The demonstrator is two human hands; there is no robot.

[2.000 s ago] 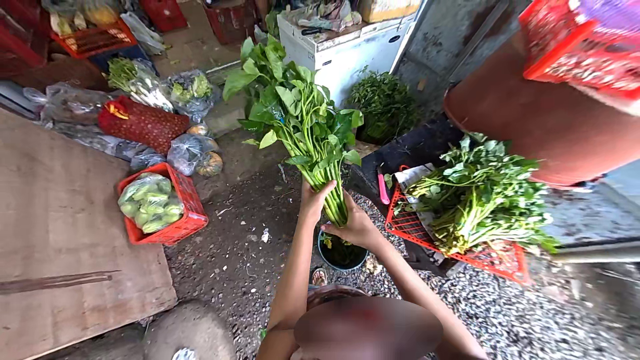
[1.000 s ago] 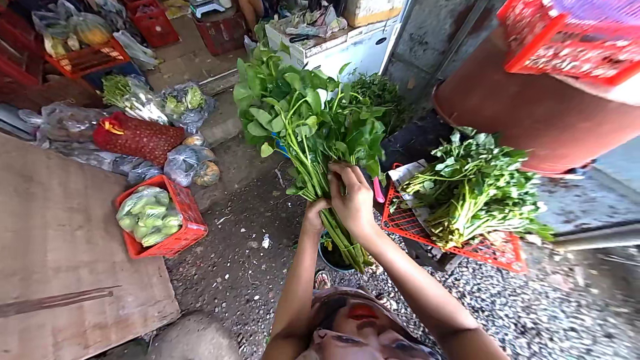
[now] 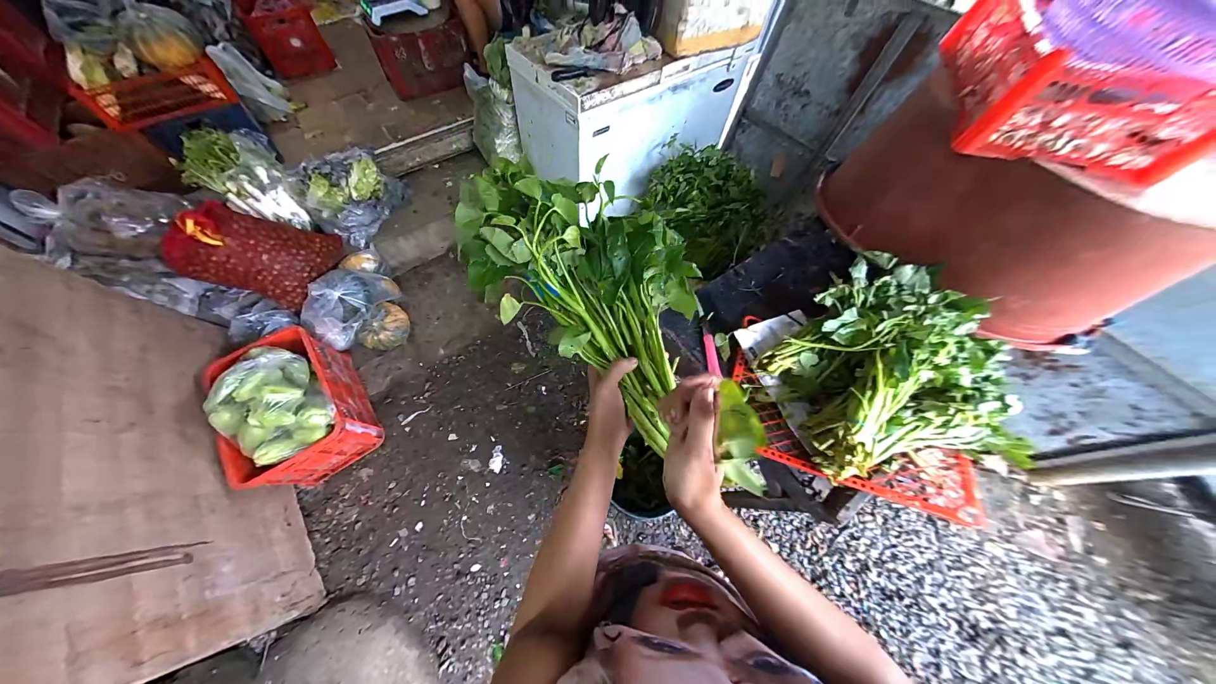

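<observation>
My left hand (image 3: 610, 404) is closed around the stems of a large bunch of leafy greens (image 3: 608, 275), whose leaves point up and away from me. Beside the lower stems, my right hand (image 3: 693, 437) pinches a loose green leaf (image 3: 738, 423), partly yellowish. Below the hands stands a round bucket (image 3: 644, 480) with dark leafy bits inside, partly hidden by the stems and my wrists. A knife with a pink handle (image 3: 711, 351) lies just beyond my right hand. More cut greens (image 3: 893, 370) are heaped on a red plastic crate (image 3: 926, 494) at the right.
A red crate (image 3: 356, 408) with bagged green vegetables stands at left, near a plywood board (image 3: 123, 427). Behind are a red mesh sack (image 3: 252, 252), bagged produce, a white chest freezer (image 3: 646, 119) and another heap of greens (image 3: 708, 204). A large reddish-brown tub (image 3: 1026, 209) stands right.
My right hand has come off the upper stems and moved down to the right, and now has a loose leaf. My left hand has moved up along the bunch since one second ago.
</observation>
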